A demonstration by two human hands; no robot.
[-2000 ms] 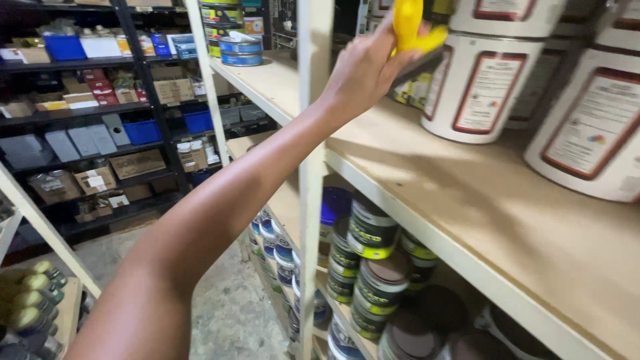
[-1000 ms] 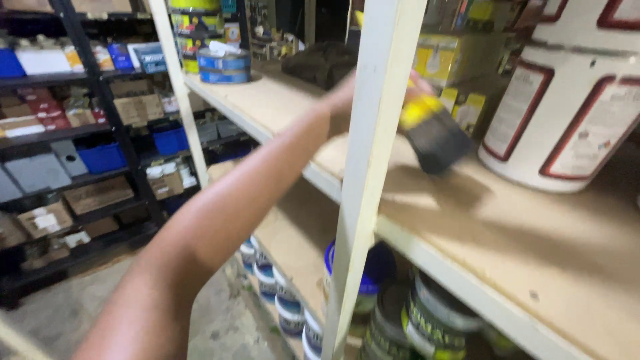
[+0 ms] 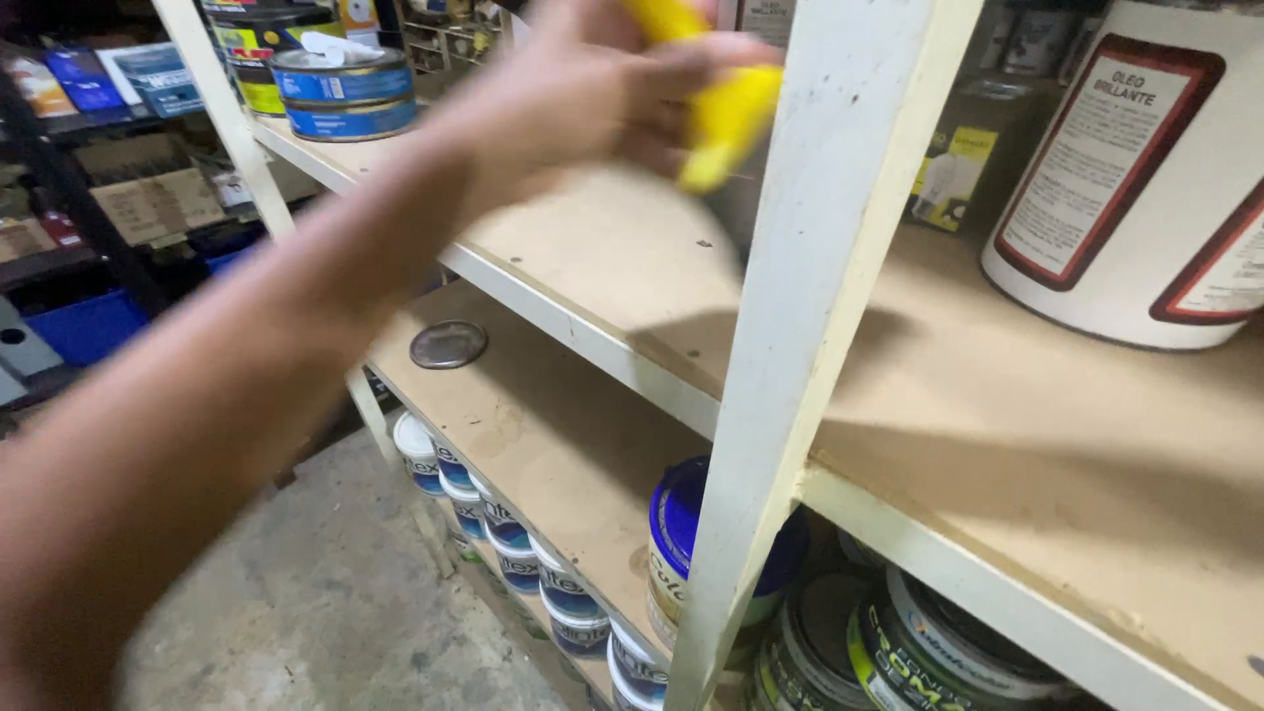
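My left hand (image 3: 602, 104), blurred, reaches across the top left, closed around the yellow handle of a brush (image 3: 733, 123). A dark, wide end hangs below the handle, partly hidden by the white metal shelf post (image 3: 815, 227). Hand and brush are above the upper shelf board (image 3: 602, 257), left of the post, and a shadow falls on the board beneath them. To the right of the post stands a large white can with red-bordered labels (image 3: 1106, 168). My right hand is out of view.
Stacked blue flat cans (image 3: 341, 99) stand at the upper shelf's far end. A round metal lid (image 3: 448, 345) lies on the lower shelf, with a blue-lidded tub (image 3: 679, 523) nearer the post. White tubs (image 3: 568, 592) and dark tubs (image 3: 913, 642) sit below. Dark racks with boxes (image 3: 158, 202) stand left.
The brush was right of the post in the one-second-old frame; my left hand now holds it on the left side. The view has shifted closer to the post.
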